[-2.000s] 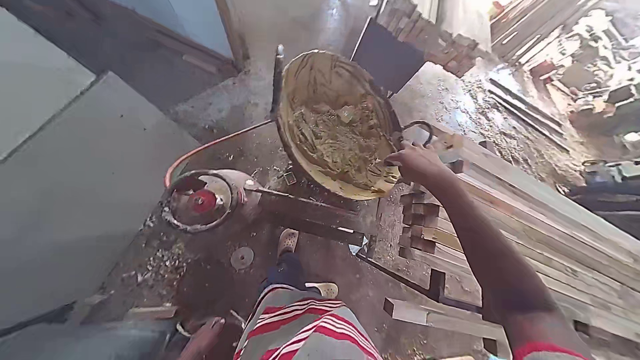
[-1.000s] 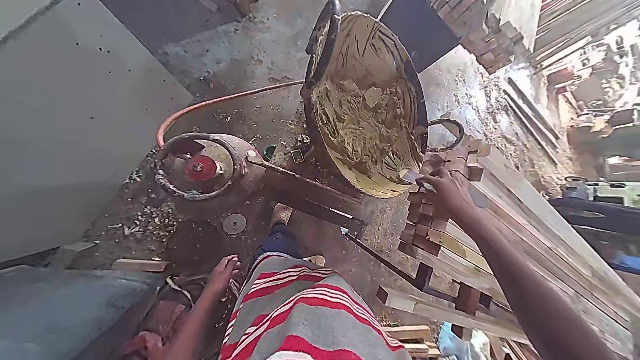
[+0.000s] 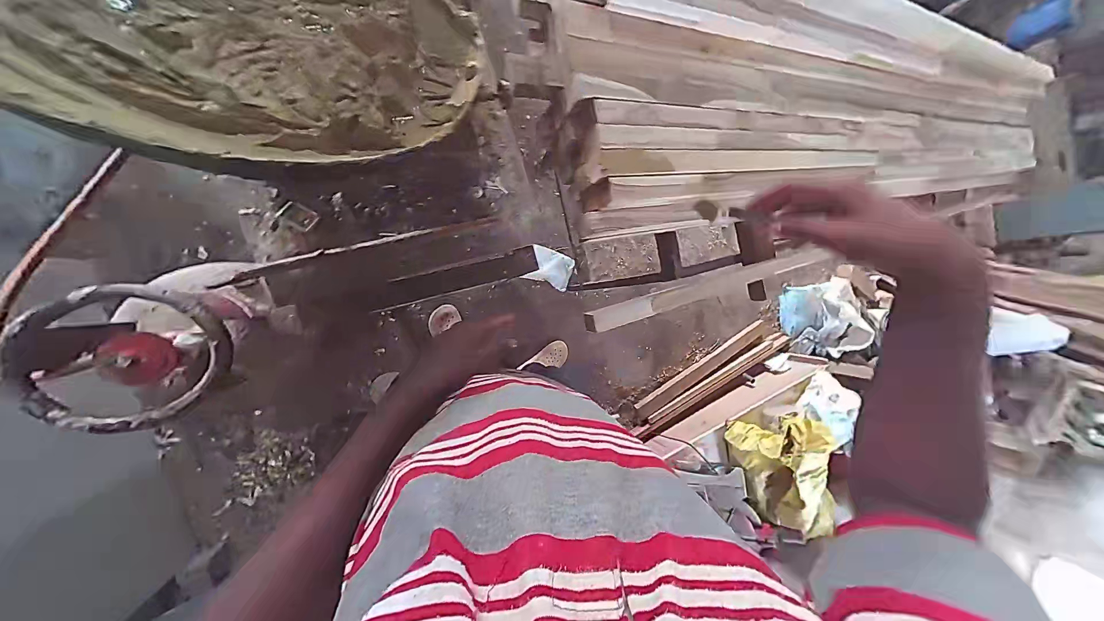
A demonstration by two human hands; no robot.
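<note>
My right hand (image 3: 849, 220) is raised at the right, over the ends of stacked wooden beams. Its fingers look slightly bent, and motion blur hides whether anything small lies between them. My left hand (image 3: 474, 345) reaches forward low in front of my striped shirt, blurred, with no object visible in it. A large round pan (image 3: 362, 147) with a brown, crumbly or pasty mass (image 3: 285, 69) in it fills the upper left. The wooden beams (image 3: 733, 138) lie to the right of the pan.
At the left stands a gas cylinder with a ring collar (image 3: 216, 345) and red valve fitting (image 3: 138, 355), an orange hose (image 3: 56, 233) near it. Lower right lie thin wood strips (image 3: 707, 379), a yellow crumpled bag (image 3: 785, 474) and a pale plastic bag (image 3: 828, 315). A loose beam (image 3: 664, 302) lies on the floor.
My right hand, earlier at the pan's right rim, is now away from it, over the beams. My left hand has come forward in front of my body. The view has swung right.
</note>
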